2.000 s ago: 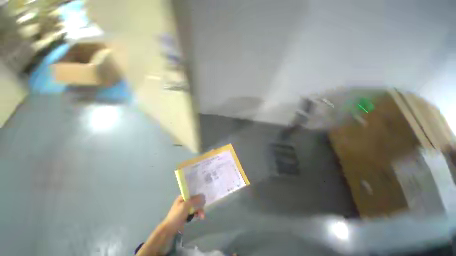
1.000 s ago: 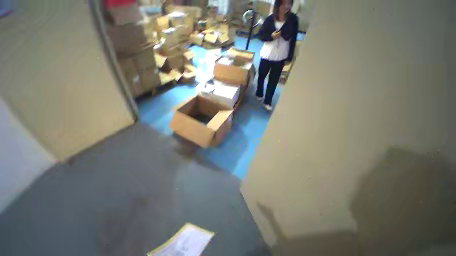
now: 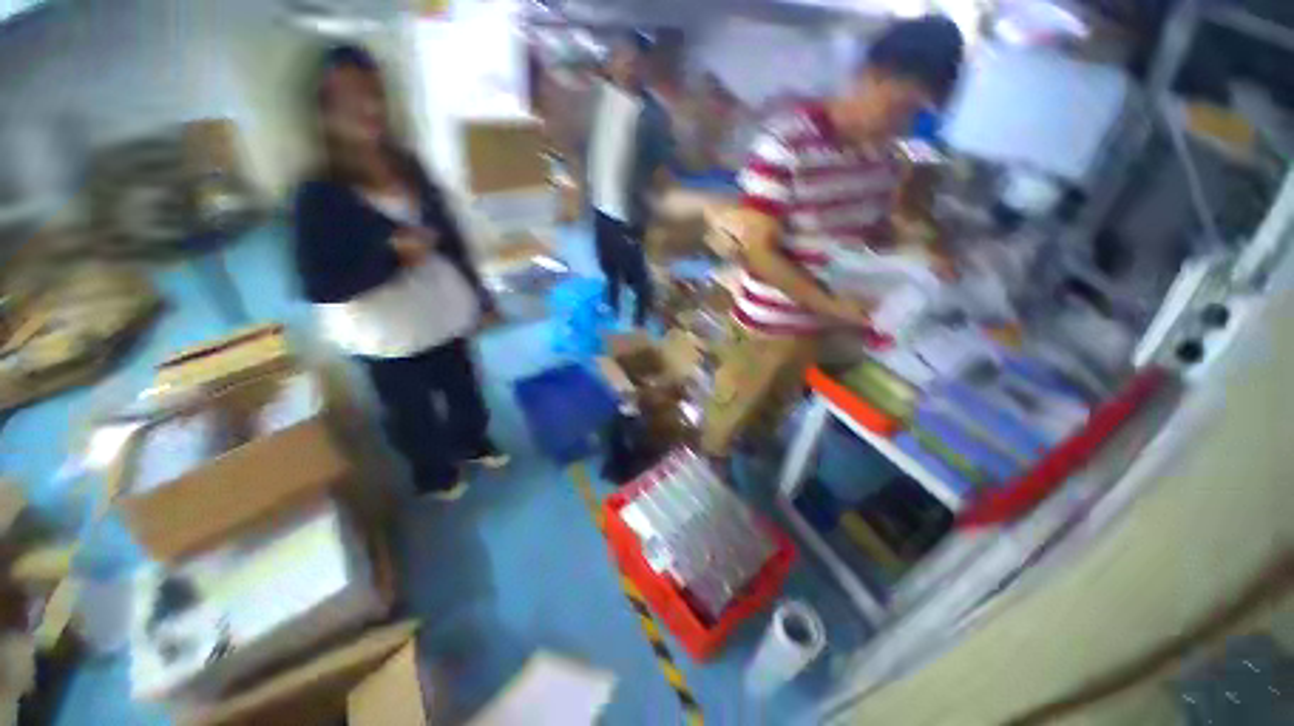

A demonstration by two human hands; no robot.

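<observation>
A pale sheet of paper [image 3: 546, 692] shows at the bottom edge of the head view, cut off by the frame and blurred. It looks like the printed form seen in the earlier frames. Its print cannot be read now. Neither of my hands shows in the picture, so the hand at the sheet is hidden below the edge.
Open cartons [image 3: 241, 489] stand at the left. A person in a dark jacket [image 3: 405, 284] stands beyond them. A person in a striped shirt [image 3: 816, 213] is at a bench [image 3: 880, 461]. A red crate [image 3: 703, 567], a white roll [image 3: 785, 645] and a blue tub [image 3: 563, 411] are on the floor.
The view has moved from the grey corridor through the doorway into the blue-floored room. The cartons and dark-jacketed person are nearer and further left. My left hand, seen two seconds ago, is out of view.
</observation>
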